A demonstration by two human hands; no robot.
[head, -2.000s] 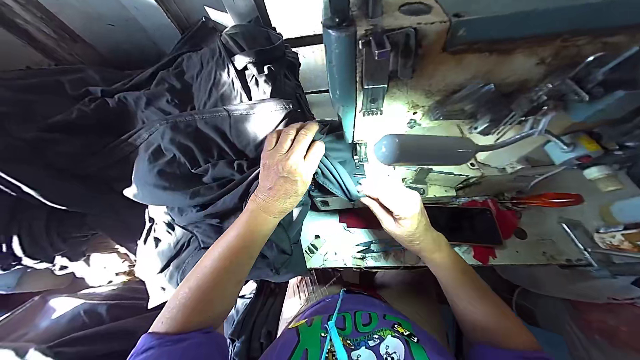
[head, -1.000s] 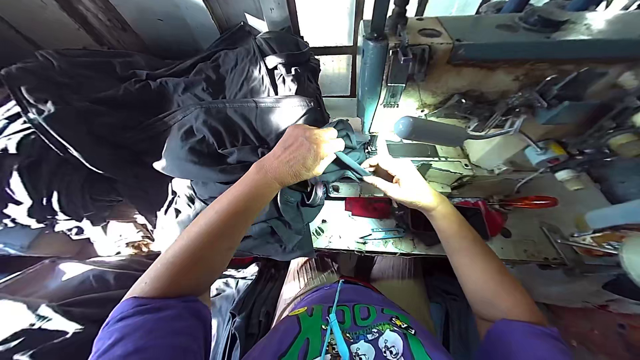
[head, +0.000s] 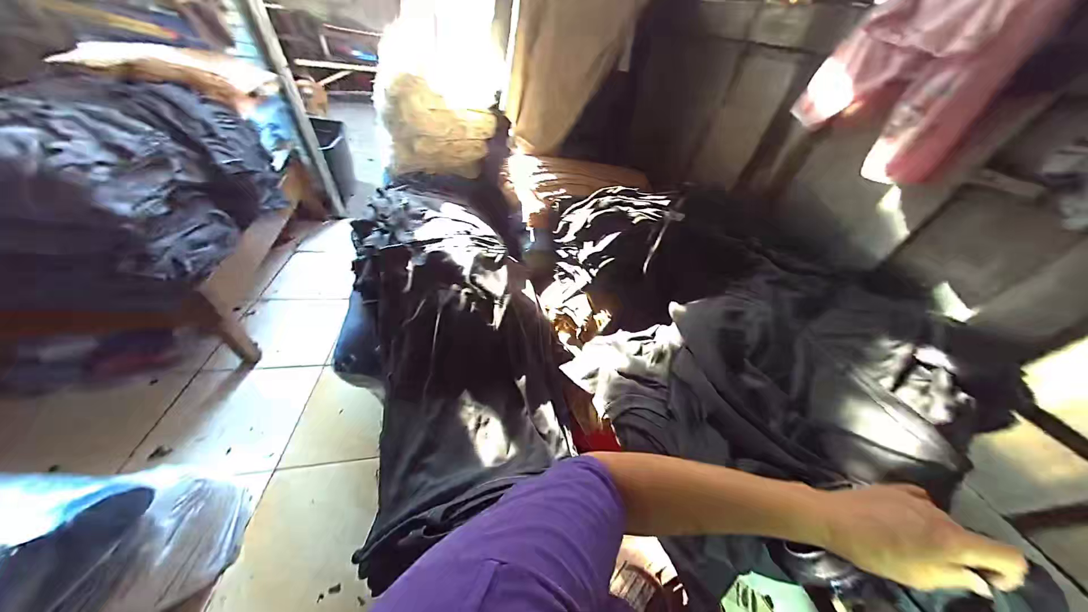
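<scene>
My left hand (head: 922, 540) is at the lower right, palm down with its fingers bent over dark cloth; blur hides whether it grips the cloth. Beneath and beyond it lies a heap of dark grey garments (head: 765, 374), partly lit by sun. Another pile of black garments (head: 476, 365) stretches through the middle of the view, to the left of that heap. My right hand is out of view, and the sewing machine is not seen now.
At the left, a wooden-legged bench (head: 225, 327) carries a large pile of dark clothes (head: 127, 178) above the tiled floor (head: 314, 425). Clear plastic (head: 187, 527) lies at lower left. A pink garment (head: 926, 85) hangs at upper right. A dark bin (head: 336, 157) stands farther back.
The view has swung far to the left, from the sewing machine to the garment piles and floor. Both hands were together at dark cloth by the needle area; only the left shows now.
</scene>
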